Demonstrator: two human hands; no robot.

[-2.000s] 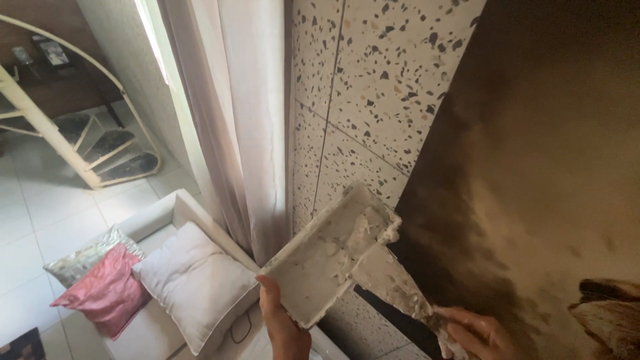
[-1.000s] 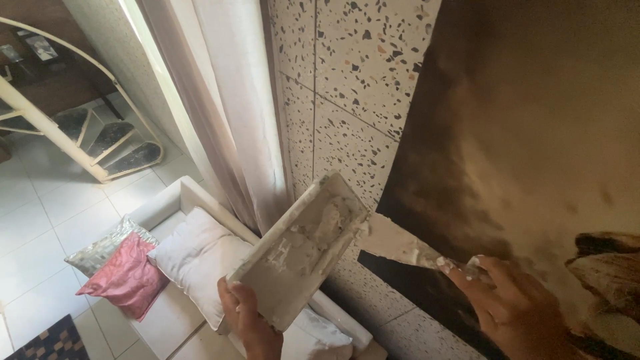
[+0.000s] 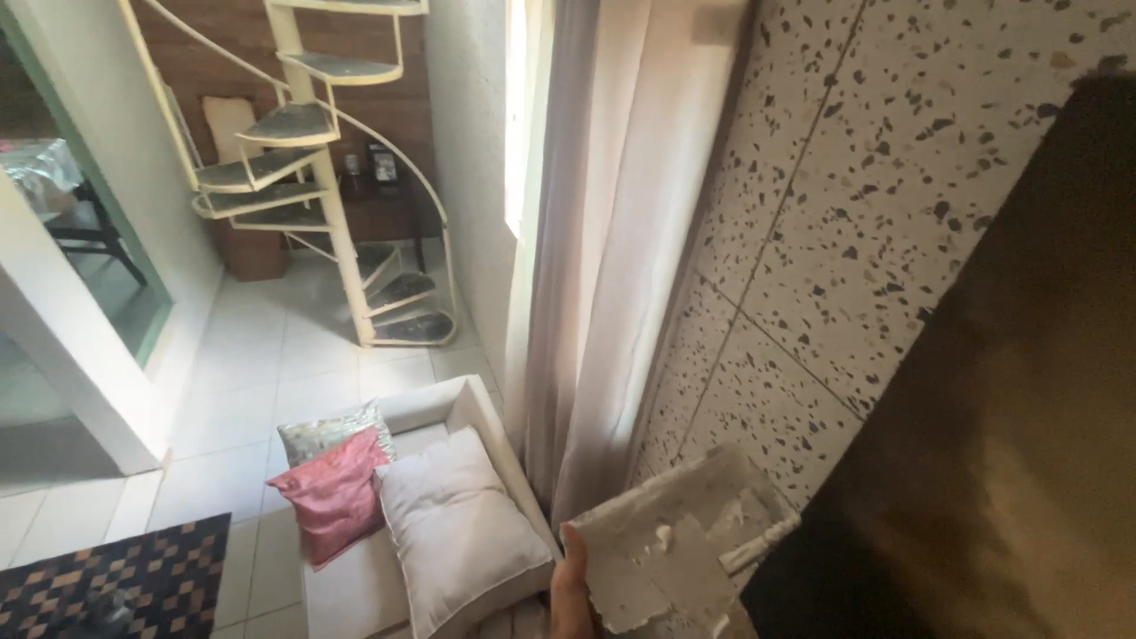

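My left hand (image 3: pixel 572 581) grips the left edge of a pale rectangular trough (image 3: pixel 777 532), its thumb on the rim, at the bottom centre-right. Wet white plaster or putty lies inside and is smeared over the walls. A flat, coated shape like the blade of a putty knife (image 3: pixel 697 572) lies across the plaster; its handle is not visible. My right hand is out of view. The trough is held in front of a speckled terrazzo-like tiled wall (image 3: pixel 799 355) and beside the lower left edge of a large dark brown picture panel (image 3: pixel 967 426).
A white sofa (image 3: pixel 346 595) with white (image 3: pixel 466 532), pink (image 3: pixel 333 497) and silvery cushions (image 3: pixel 355 430) stands below left. A curtain (image 3: pixel 612 248) hangs beside the wall. Farther off are a cream spiral staircase (image 3: pixel 342 240) and a checkered rug (image 3: pixel 115 577) on the tiled floor.
The view has swung left, showing more of the staircase and rug. My right hand, earlier holding a putty knife beside the trough, has left the view. My left hand keeps hold of the trough.
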